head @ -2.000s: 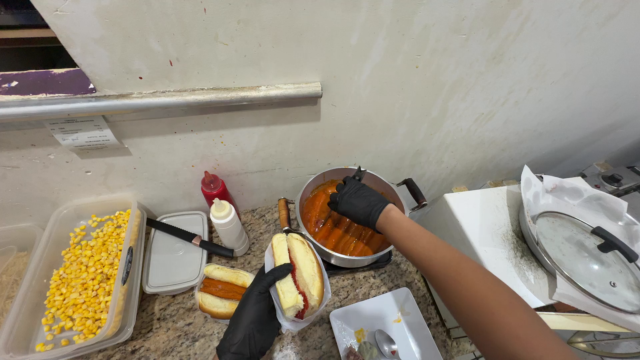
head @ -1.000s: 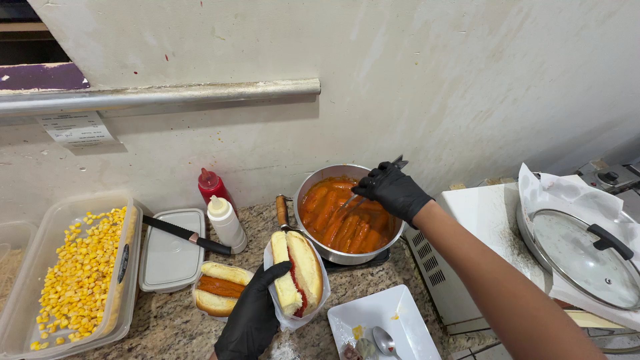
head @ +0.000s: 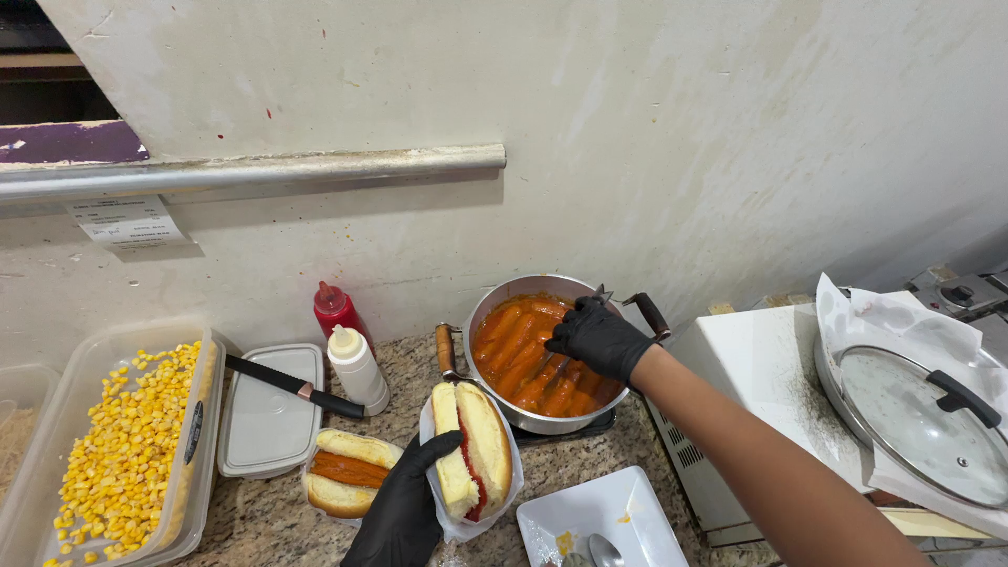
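Note:
Gloved in black, my left hand (head: 413,496) holds an opened hot dog bun (head: 470,453) in a white paper sleeve; red sauce shows along its slit. My right hand (head: 602,339), also gloved, grips a metal utensil, apparently tongs (head: 551,364), whose tips reach into the sauce. Sausages (head: 516,339) lie in orange-red sauce inside a metal pot (head: 543,425) with wooden and dark handles. Left of my left hand, a second bun (head: 342,498) on the counter has a sausage in it.
Corn kernels fill part of a plastic tub (head: 206,425) at left. A black knife (head: 295,387) lies across a lidded container (head: 272,437). Red (head: 335,307) and white (head: 358,370) squeeze bottles stand by the wall. A white dish (head: 630,512) holds a spoon (head: 605,550). A glass-lidded pan (head: 913,425) is at right.
My right hand has shifted over the pot, and the utensil remains in the sauce. The bun stays in my left hand at nearly the same place.

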